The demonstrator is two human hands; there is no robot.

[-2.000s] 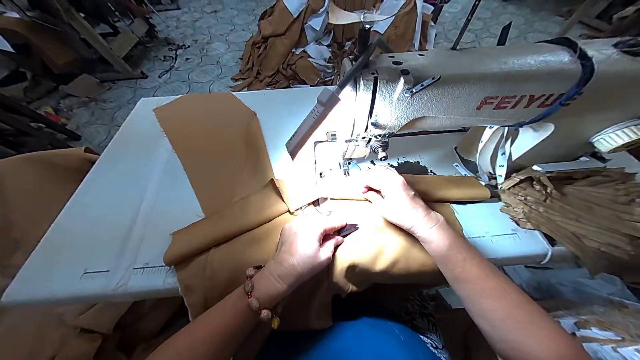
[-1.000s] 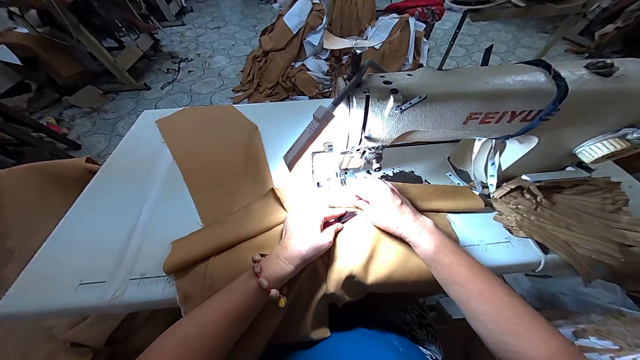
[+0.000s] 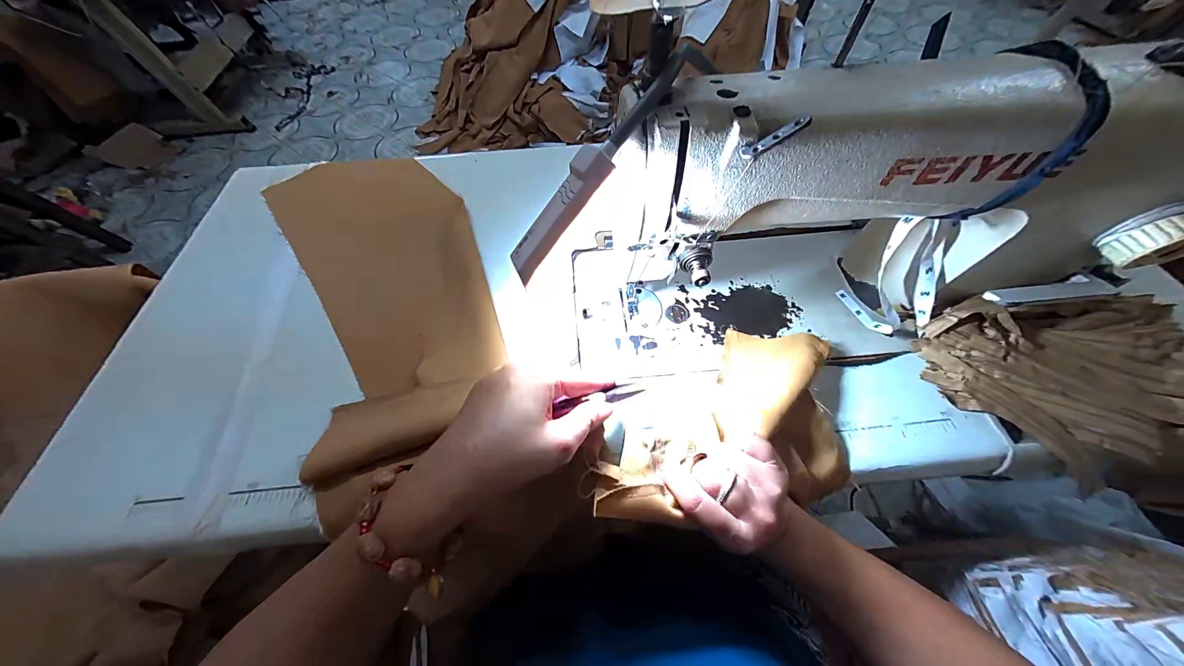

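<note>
My left hand (image 3: 523, 421), with a beaded bracelet at the wrist, holds a small dark pointed tool (image 3: 597, 398), perhaps thread snips, between thumb and fingers. My right hand (image 3: 731, 490), wearing a ring, grips the bunched tan fabric (image 3: 772, 379) at the table's front edge. Loose threads show at the fabric's edge between the hands, where glare washes out detail. Beyond both hands stands the Feiyue sewing machine (image 3: 869, 148); its needle area (image 3: 689, 259) has no fabric under it. A flat tan fabric panel (image 3: 388, 268) and a folded part lie left of my left hand.
The white table (image 3: 194, 370) bears ruler marks along its front edge. A clip-on lamp (image 3: 564, 213) shines by the machine head. Brown fabric strips (image 3: 1064, 370) are piled at the right, below hanging measuring tape (image 3: 925, 268). More fabric scraps (image 3: 509, 83) lie beyond the table.
The fabric in front of the machine has been pulled toward me, away from the needle area. My right hand has moved nearer and gathered it, while the hands have come apart.
</note>
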